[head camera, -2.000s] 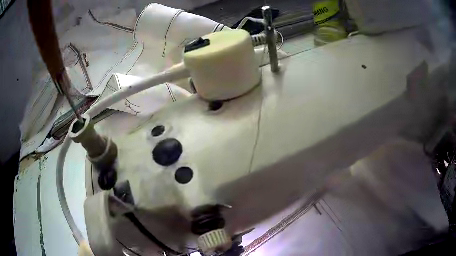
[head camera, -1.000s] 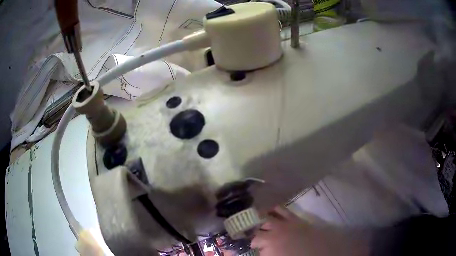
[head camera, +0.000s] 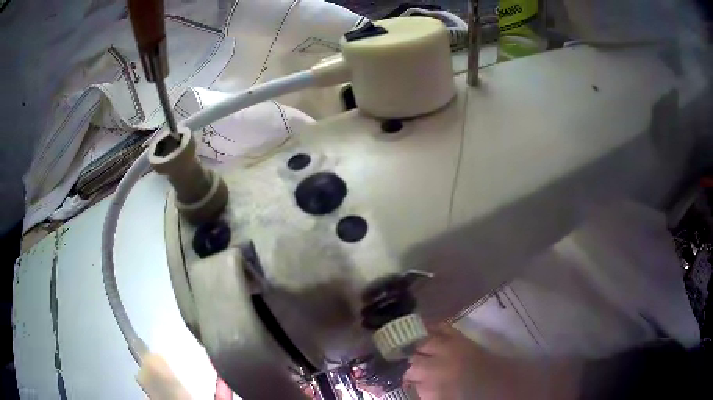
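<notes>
The cream sewing machine head fills the middle of the view. My right hand is at the bottom right, under the arm, blurred, with a dark sleeve behind it. Its fingertips are hidden behind the ribbed tension knob and the metal needle parts. White cloth with dark stitch lines lies beyond the hand, under the arm. A small pinkish patch at the bottom edge, left of the needle parts, may be a fingertip of my left hand. The rest of that hand is not visible.
A brown-handled tool stands in a beige socket on the head. The round lamp housing sits on top, its white neck curving down left. Stitched white cloth is heaped behind. A yellow-green labelled container stands at the back.
My right hand has come into view from the lower right, behind the tension knob. The view has shifted, so the machine head sits further right than at first.
</notes>
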